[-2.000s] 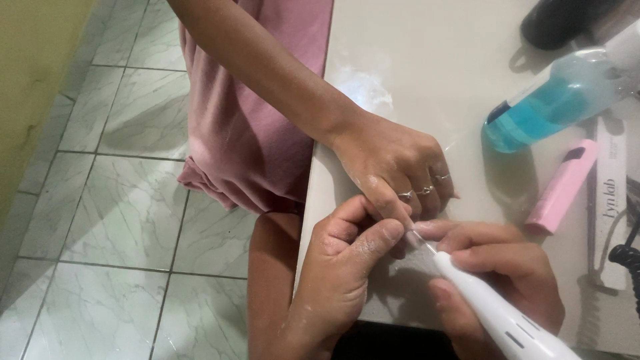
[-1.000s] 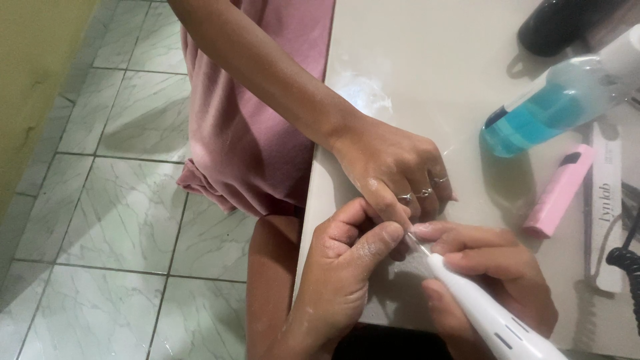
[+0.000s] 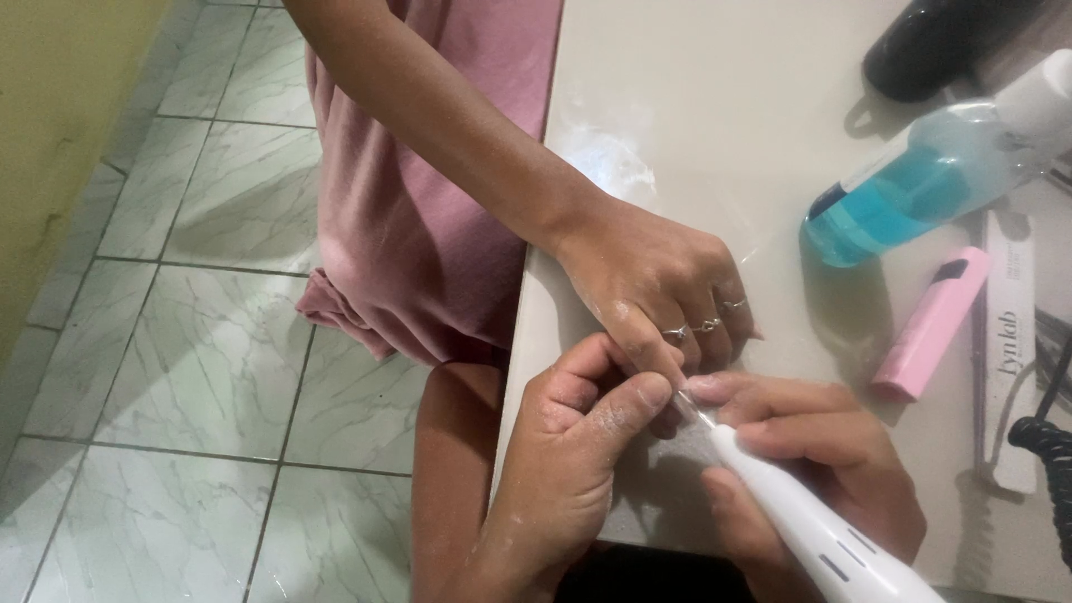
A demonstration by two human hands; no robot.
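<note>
My left hand [image 3: 578, 452], dusted with white powder, pinches a finger of another person's hand [image 3: 662, 276] between thumb and fingers. That person's hand lies palm down over the table and wears several thin rings. In my right hand [image 3: 829, 461] is a white electric nail drill [image 3: 804, 511], gripped like a pen. Its thin metal bit [image 3: 693, 410] points at the tip of the held finger; whether it touches the nail cannot be told. My right fingertips rest close beside that finger.
At the right of the table [image 3: 703, 100] lie a bottle of blue liquid [image 3: 904, 193], a pink tube-like item [image 3: 934, 327], a white nail file [image 3: 1009, 352], a black bottle [image 3: 930, 50] and a coiled black cord [image 3: 1043, 444]. White dust marks the tabletop. The other person's pink garment [image 3: 419, 184] hangs left.
</note>
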